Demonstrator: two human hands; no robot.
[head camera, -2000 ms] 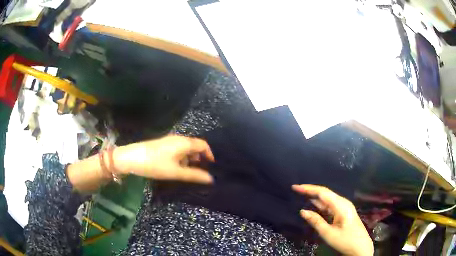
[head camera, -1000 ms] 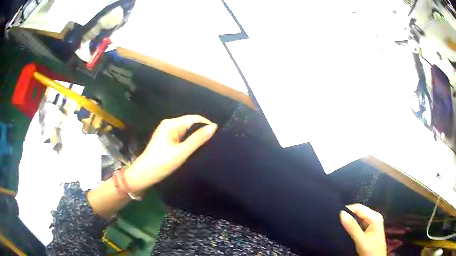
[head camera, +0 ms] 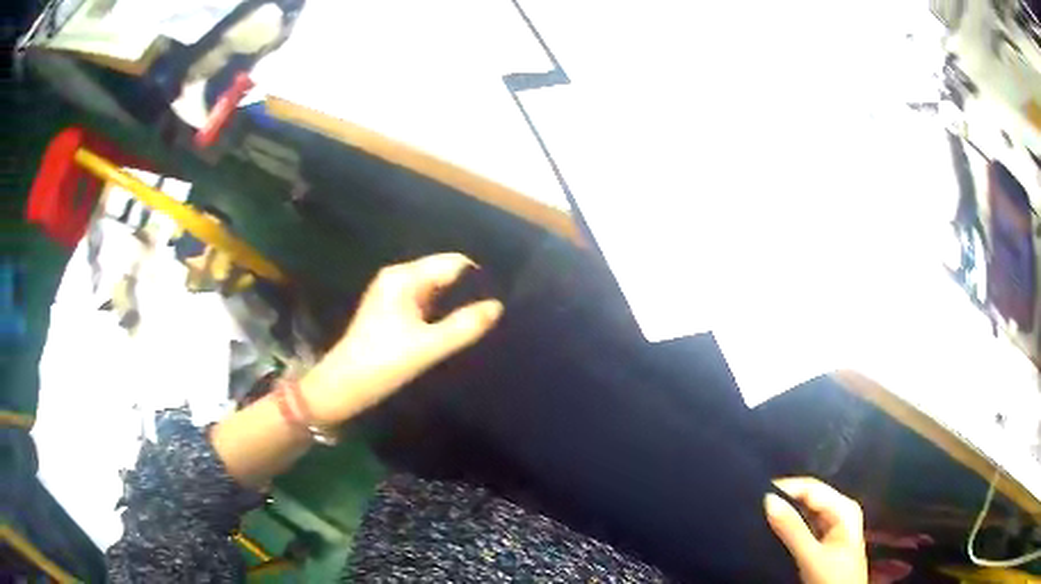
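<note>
A large dark cloth panel [head camera: 594, 422] lies across the wearer's lap, below the table edge. My left hand [head camera: 405, 325] is over its upper left part, with thumb and fingertips apart. My right hand [head camera: 824, 530] is at its right end, cut off by the bottom edge, with thumb and finger pinched on the cloth's edge. A large white paper pattern piece [head camera: 708, 194] with a stepped edge lies on the table and juts over its front edge above the cloth. Glare hides any marks on it.
The table's wooden edge [head camera: 422, 165] runs from upper left to lower right. A dark phone-like object [head camera: 1011, 234] lies at the far right, and a white cable [head camera: 977, 536] hangs below. At left are a red and yellow frame [head camera: 171, 211] and a white surface with scraps [head camera: 86, 376].
Over the two seconds the hands moved apart and the cloth was spread between them. Since one second ago, my left thumb and fingertips have parted. The view has shifted, showing more of the paper.
</note>
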